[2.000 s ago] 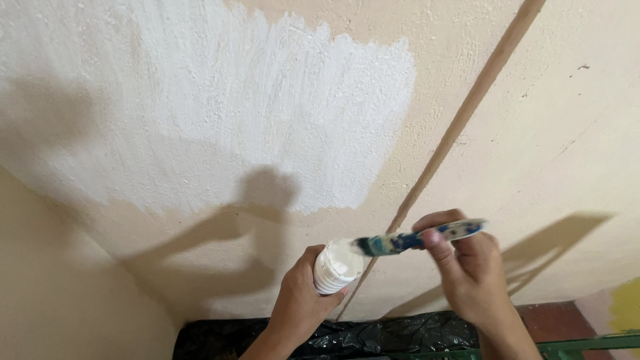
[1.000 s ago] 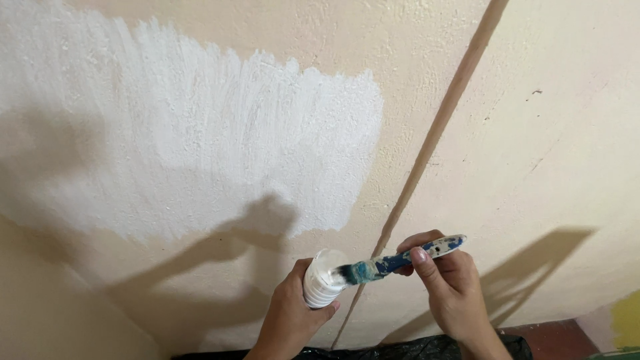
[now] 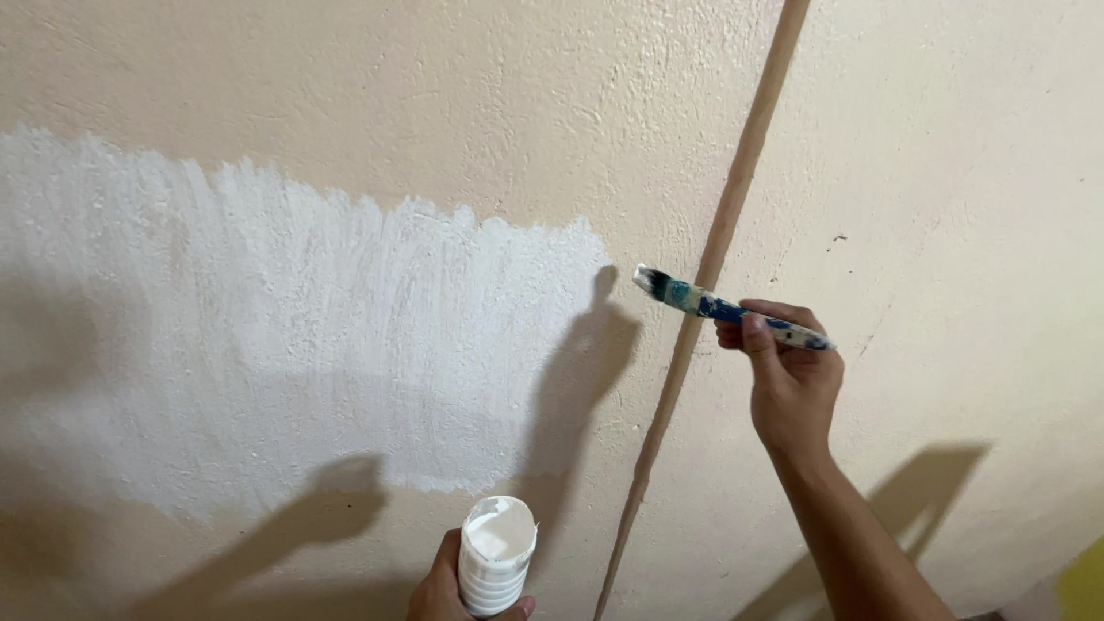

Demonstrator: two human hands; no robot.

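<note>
My right hand [image 3: 789,362] holds a paintbrush [image 3: 720,310] by its blue, paint-spattered handle. The dark bristles, tipped with white paint, point left, close to the right edge of a patch of white paint [image 3: 379,345] on the beige wall [image 3: 483,112]. Whether the tip touches the wall cannot be told. At the bottom of the view my left hand [image 3: 444,586] is closed around a ribbed white plastic container [image 3: 498,552]. White paint shows inside its open top. Part of the left hand is hidden behind the container.
A brown stripe [image 3: 733,207] runs slanting down the textured wall, behind the brush. Shadows of the arms and tools fall across the wall. A yellow-green painted area [image 3: 1082,582] shows at the lower right corner.
The brush has left the container's mouth, and my right hand has lifted it up toward the white patch's right edge. The container remains in my left hand. The view has shifted.
</note>
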